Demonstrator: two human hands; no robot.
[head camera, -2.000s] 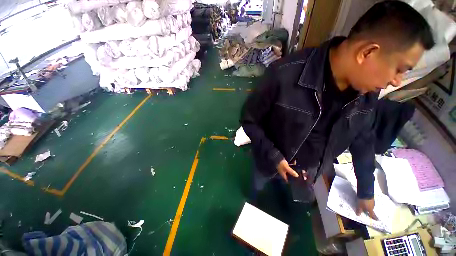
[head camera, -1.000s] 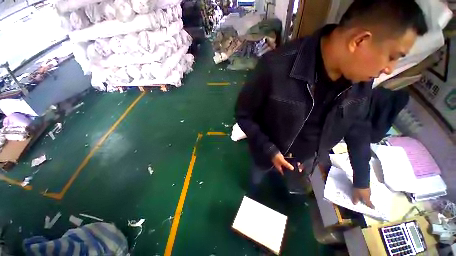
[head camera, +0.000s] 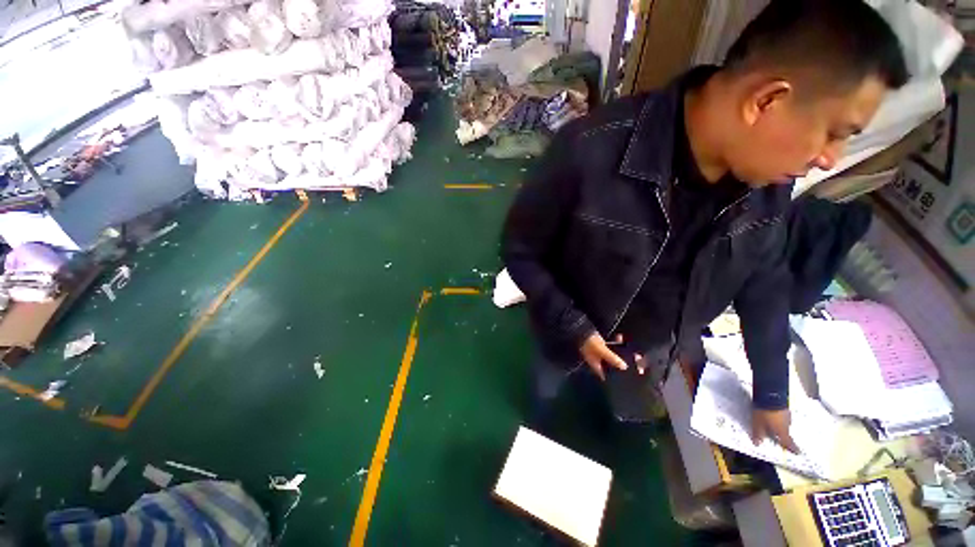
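Note:
Neither of my hands is in the picture. Nearest in front of me, a person in a dark jacket (head camera: 663, 224) leans over a desk (head camera: 855, 449) at the right. One of the person's hands rests on white papers (head camera: 738, 411); the other is low by the waist at a dark object, too unclear to name. Pink sheets (head camera: 893, 347) lie on the far part of the desk. A calculator (head camera: 855, 515) lies on a yellowish board at the near edge.
A pale flat rectangular top (head camera: 554, 486), perhaps a stool, stands near the person's legs. White fabric rolls (head camera: 283, 107) are stacked high at the back left. A striped sack (head camera: 171, 515) lies at the lower left. Scraps dot the green floor (head camera: 289, 353).
The view has shifted slightly, so the person and desk sit a little further left than two seconds ago. The person's pose is nearly the same.

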